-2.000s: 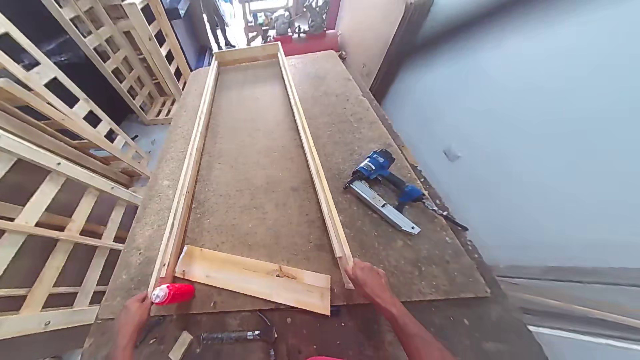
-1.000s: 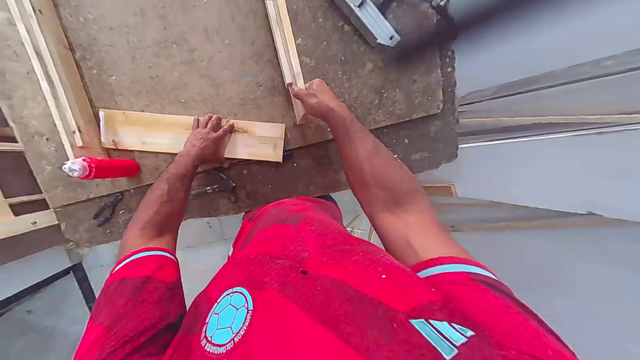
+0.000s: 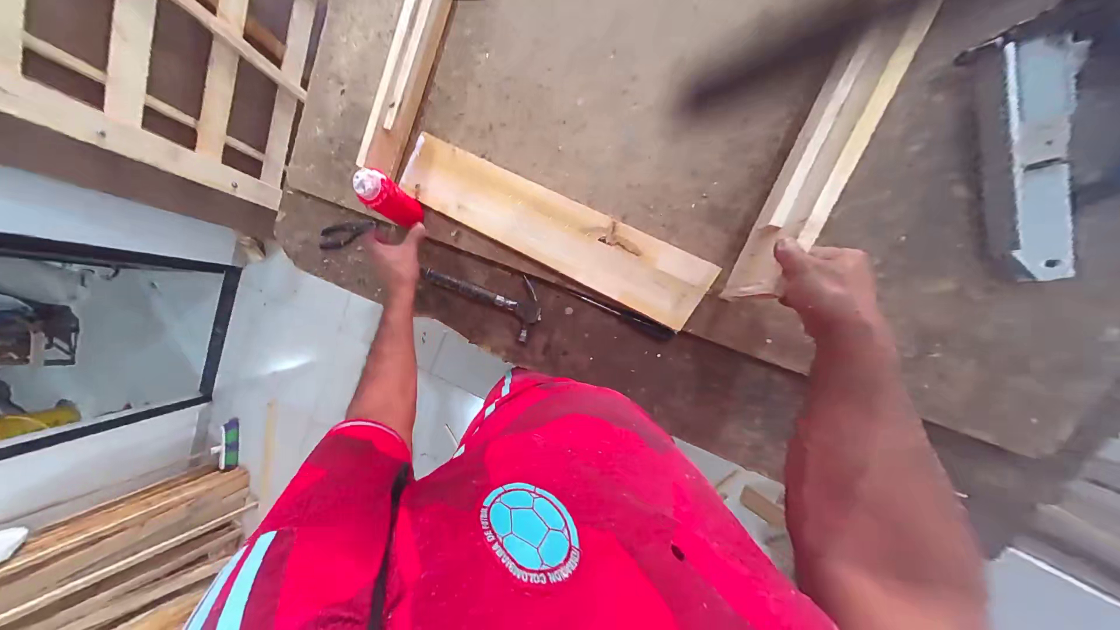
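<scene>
My left hand (image 3: 398, 254) is at the base of a red plastic bottle (image 3: 390, 199) with a whitish tip; whether the fingers close on it is hard to tell. My right hand (image 3: 822, 280) grips the near end of the right wooden side rail (image 3: 818, 166). Between the rails, a short pine board (image 3: 560, 229) with a knot lies at a slant on the worktable, its left end close to the left wooden rail (image 3: 407, 87). A claw hammer (image 3: 481, 293) lies just below the board, and dark-handled pliers (image 3: 346, 234) rest left of my left hand.
At the right lies a nail gun's grey magazine (image 3: 1041, 157), the rest of the tool cut off or blurred. A slatted wooden frame (image 3: 131, 149) stands at the left. Stacked boards (image 3: 122, 551) are at the lower left. The worktable's near edge (image 3: 744, 376) runs below the hands.
My left hand has left the short board and is now at the red bottle. The board now lies more slanted. My right hand remains at the right rail's end.
</scene>
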